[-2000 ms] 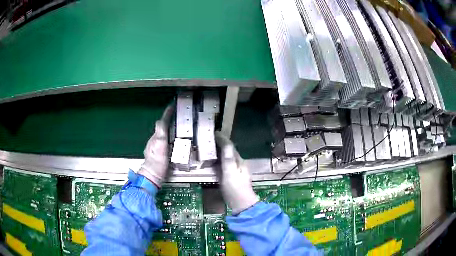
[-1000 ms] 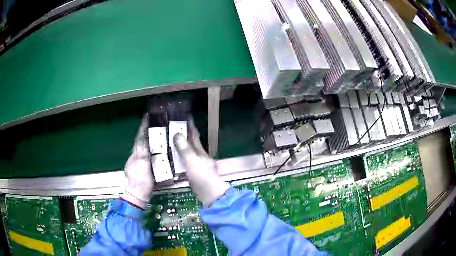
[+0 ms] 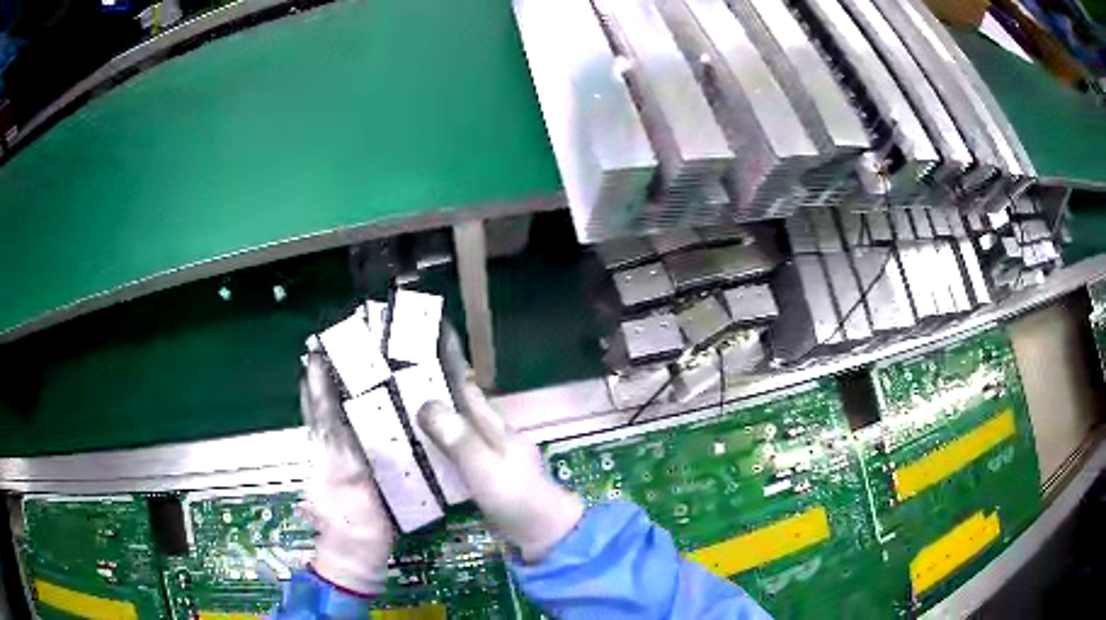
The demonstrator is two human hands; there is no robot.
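My gloved left hand (image 3: 346, 491) and my gloved right hand (image 3: 495, 454) hold a cluster of several silver heatsinks (image 3: 394, 451) between them, at the front edge of the lower shelf. The heatsinks show pale flat faces and sit at an angle in two rows. My right thumb lies on one of them; my left fingers are partly hidden behind the cluster. Dark parts (image 3: 418, 254) stand further back on the lower shelf, behind the held heatsinks, too dark to make out fully.
Large heatsinks (image 3: 606, 145) stand in a row on the green upper shelf (image 3: 303, 133). Smaller heatsinks (image 3: 655, 337) with thin black leads fill the lower shelf at right. A metal upright (image 3: 474, 303) divides that shelf. Green circuit boards (image 3: 776, 484) with yellow strips lie along the front.
The held heatsinks have come out from the lower shelf towards me and tilted. Both hands have moved with them. The view has shifted, so the shelves' contents appear further left.
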